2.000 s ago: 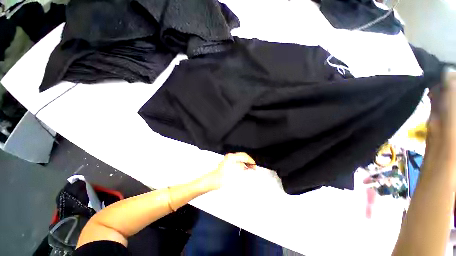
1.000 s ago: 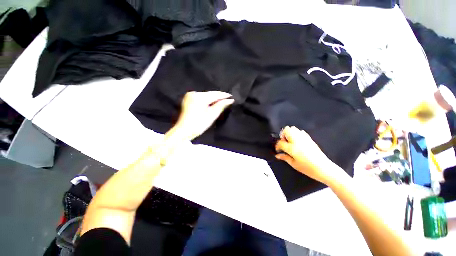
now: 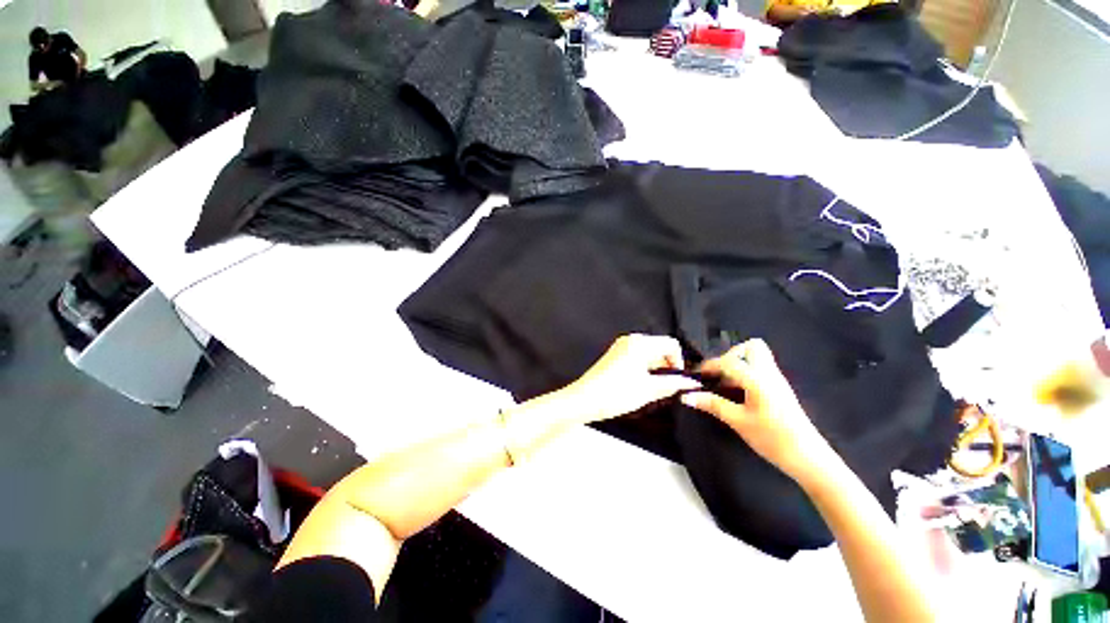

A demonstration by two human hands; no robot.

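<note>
A smooth black garment piece (image 3: 566, 262) lies spread on the white table. White cord (image 3: 840, 287) lies in loose loops on its upper right part. My left hand (image 3: 635, 372) and my right hand (image 3: 745, 387) are close together at its near middle, each pinching a raised fold of the black cloth. Any small tool or needle at the fingertips cannot be made out.
A dark textured fabric pile (image 3: 353, 97) is at the upper left. Orange-handled scissors (image 3: 976, 441), a smartphone (image 3: 1054, 501) and a green box (image 3: 1078, 609) are at the right. More black cloth (image 3: 879, 79) lies at the back. A person (image 3: 55, 59) is far left.
My two hands have come together at the cloth, which is now pinched up between them. The near right part of the garment is bunched and rounded. The view has tilted up, showing more of the room.
</note>
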